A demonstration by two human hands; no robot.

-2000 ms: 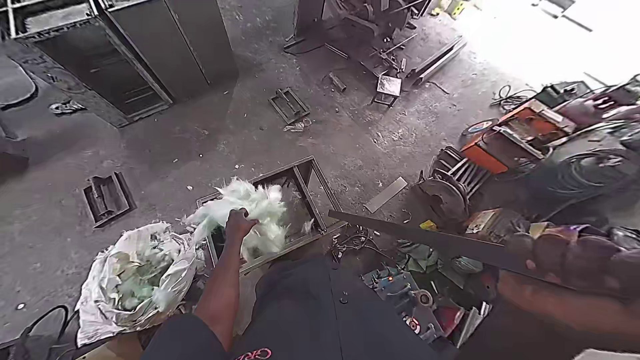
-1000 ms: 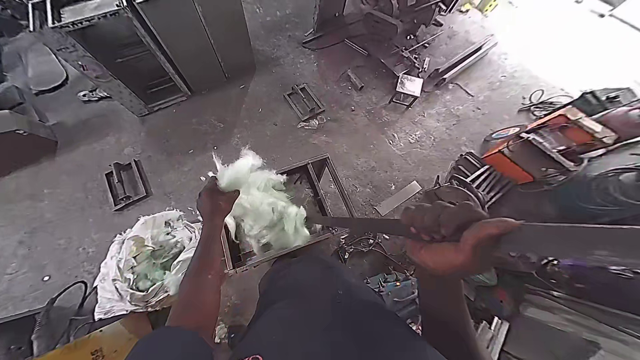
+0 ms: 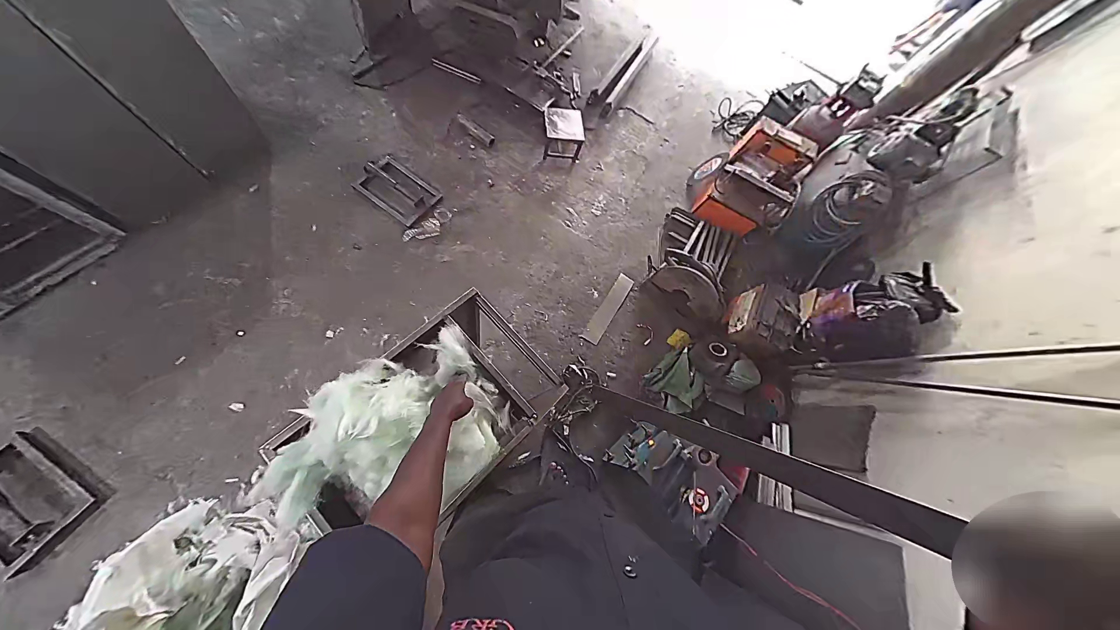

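Observation:
My left hand (image 3: 452,400) is closed on a tuft of pale green-white fibre wool (image 3: 376,420), which looks like glass wool. The wool heaps over much of a rectangular metal frame (image 3: 516,337) with a crossbar, and hides part of its inside. A white sack (image 3: 175,560) holding more wool lies against the frame's lower left. At the lower right, a blurred patch covers my right hand (image 3: 1037,560) at the end of a long flat metal bar (image 3: 787,468); its fingers cannot be made out. The bar's far end is near the frame's right corner.
Steel cabinets (image 3: 114,105) stand at upper left. Smaller metal frames (image 3: 398,191) and a small stool (image 3: 564,127) are on the concrete floor. To the right are an orange machine (image 3: 757,171), coiled cable (image 3: 849,206), a metal strip (image 3: 607,309) and power tools (image 3: 691,481).
My left hand has moved right over the frame, and the wool is spread more widely across it. The right hand is now farther out along the bar. The view has shifted.

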